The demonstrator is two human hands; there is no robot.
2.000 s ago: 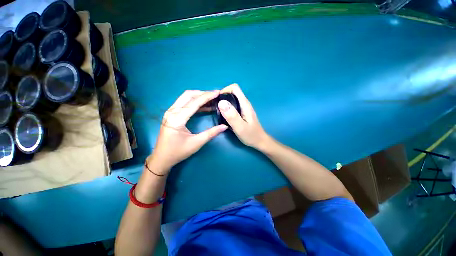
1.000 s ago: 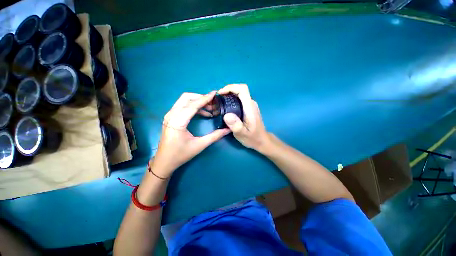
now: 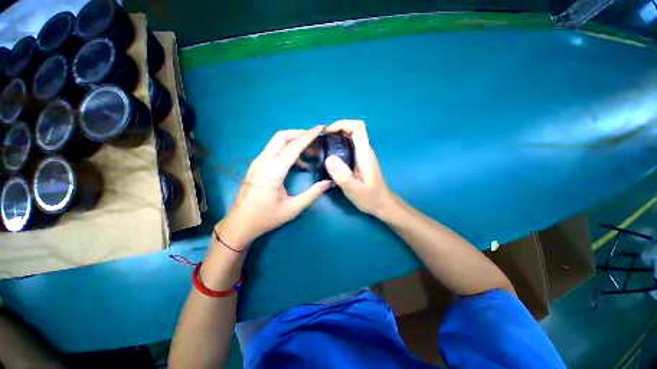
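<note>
A black round mount [image 3: 338, 150] is held on its side between my two hands above the blue-green bench. My left hand [image 3: 277, 176] holds its left side with fingertips at the top and thumb at the bottom. My right hand [image 3: 362, 173] wraps its right side, thumb on the near part of the body. The side toward my left palm is dark and blurred, so I cannot tell if the mount is open or closed there.
Rows of black mounts [image 3: 105, 113] with pale-ringed tops stand on a stacked cardboard pad [image 3: 122, 209] at the left. The bench [image 3: 461, 108] has a green far edge. Open brown cartons [image 3: 510, 268] sit below the near edge at right. A dark metal frame [image 3: 621, 259] stands at far right.
Since one second ago the mount has turned slightly in my hands, and its pale side lettering is less clear. The view has shifted a little, with the rows sitting further right.
</note>
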